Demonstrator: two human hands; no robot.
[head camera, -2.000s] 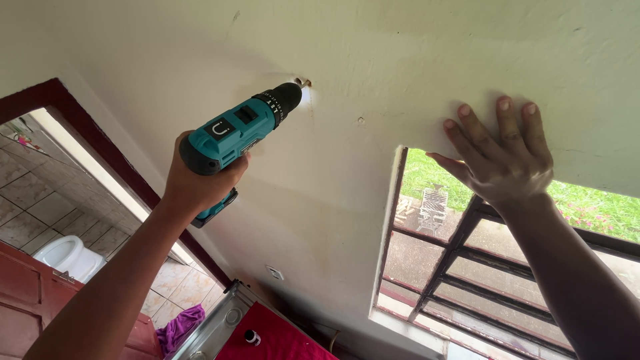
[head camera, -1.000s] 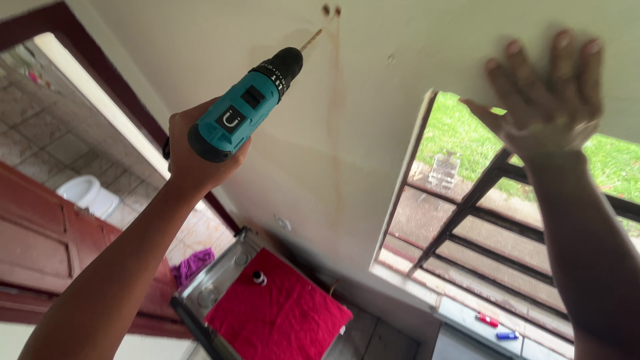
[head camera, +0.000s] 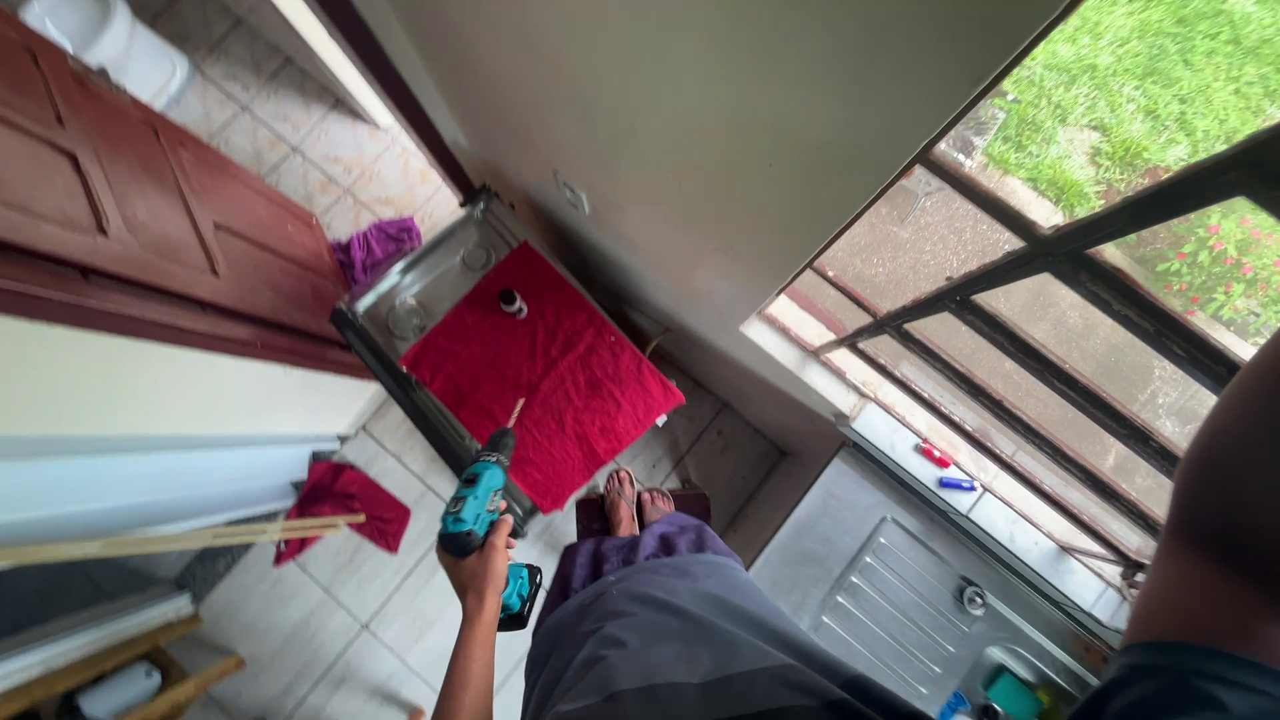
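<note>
My left hand (head camera: 482, 570) is closed round the grip of a teal and black cordless drill (head camera: 474, 508), low in front of me. A drill bit (head camera: 516, 412) sticks out of its black chuck, over the edge of a red cloth (head camera: 560, 370). That cloth lies across a metal stove top (head camera: 400, 290), with a small dark and white bottle (head camera: 513, 303) standing on it. Of my right arm, only the upper part shows at the right edge; the right hand is out of the frame.
My sandalled feet stand on a dark raised support (head camera: 690, 505). At the right are a steel sink drainer (head camera: 890, 610), a barred window (head camera: 1050, 240), and red (head camera: 934, 455) and blue (head camera: 958, 484) small items on the sill. A reddish door (head camera: 150, 190) and wooden strips (head camera: 200, 538) are at the left.
The view has swung down from the wall. The drill, whose bit was at a hole in the wall, has come away and down with my left hand. My right hand has left the view.
</note>
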